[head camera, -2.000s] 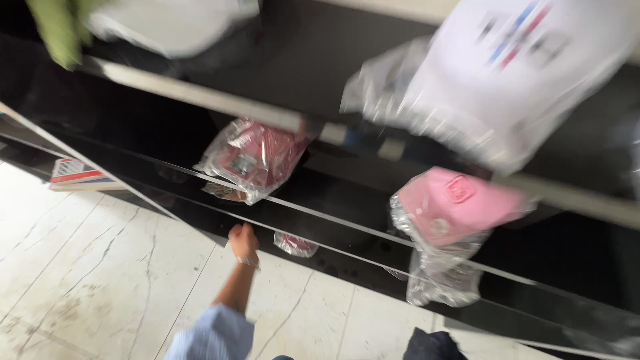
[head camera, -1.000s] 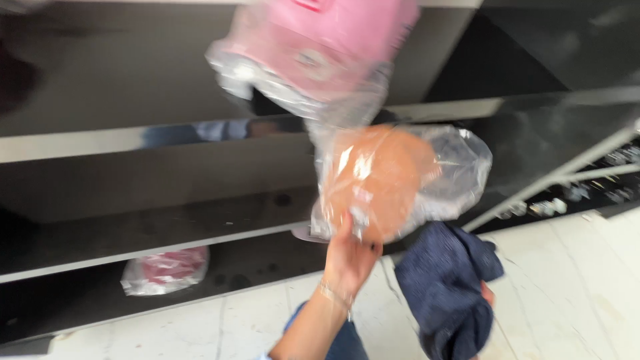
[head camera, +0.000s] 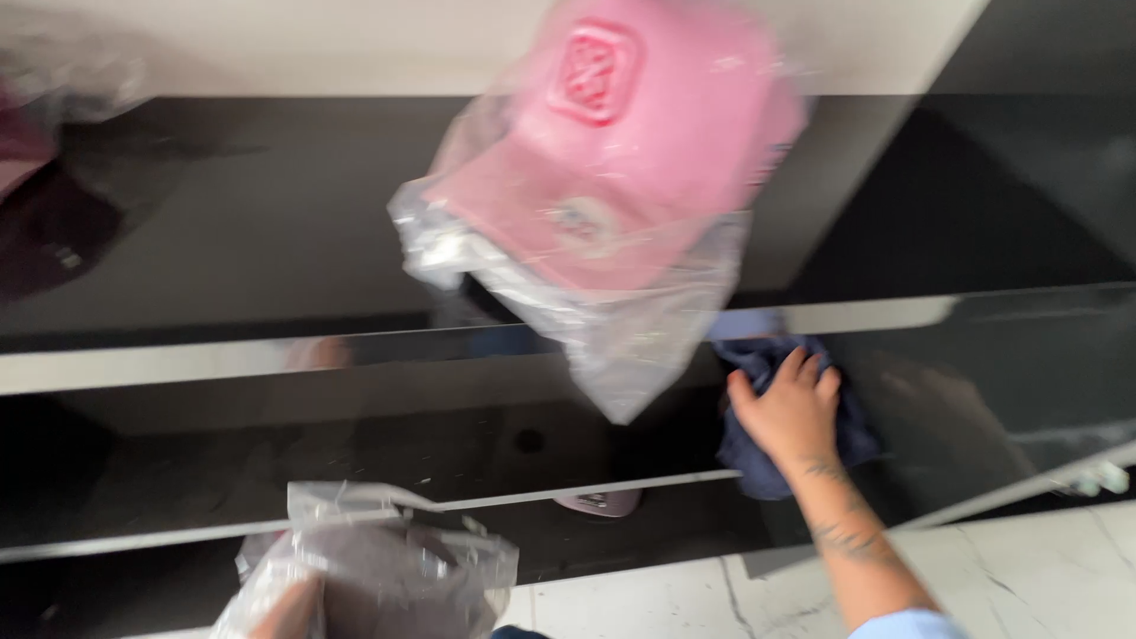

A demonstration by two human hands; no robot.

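My right hand (head camera: 790, 413) presses a dark blue cloth (head camera: 759, 453) against the right part of the glossy black shelf (head camera: 426, 444), its fingers spread over the fabric. At the bottom left, my left hand (head camera: 288, 612) is partly seen at a greyish-brown cap in a clear plastic bag (head camera: 390, 577); the bag hides most of its fingers. Above and between the hands, a pink cap in clear plastic (head camera: 639, 133) sits on the upper shelf, its bag hanging over the shelf edge.
Part of another bagged dark red item (head camera: 22, 142) shows at the upper left. A pink item (head camera: 603, 502) is partly visible under the lower shelf edge (head camera: 586, 490). Small things (head camera: 1096, 479) lie at the far right, above the white marble-look floor (head camera: 1021, 577).
The dark blue cloth, low beside the shelves a second ago, is now up against the shelf under my right hand. My left hand, with a bagged cap, has moved to the lower left.
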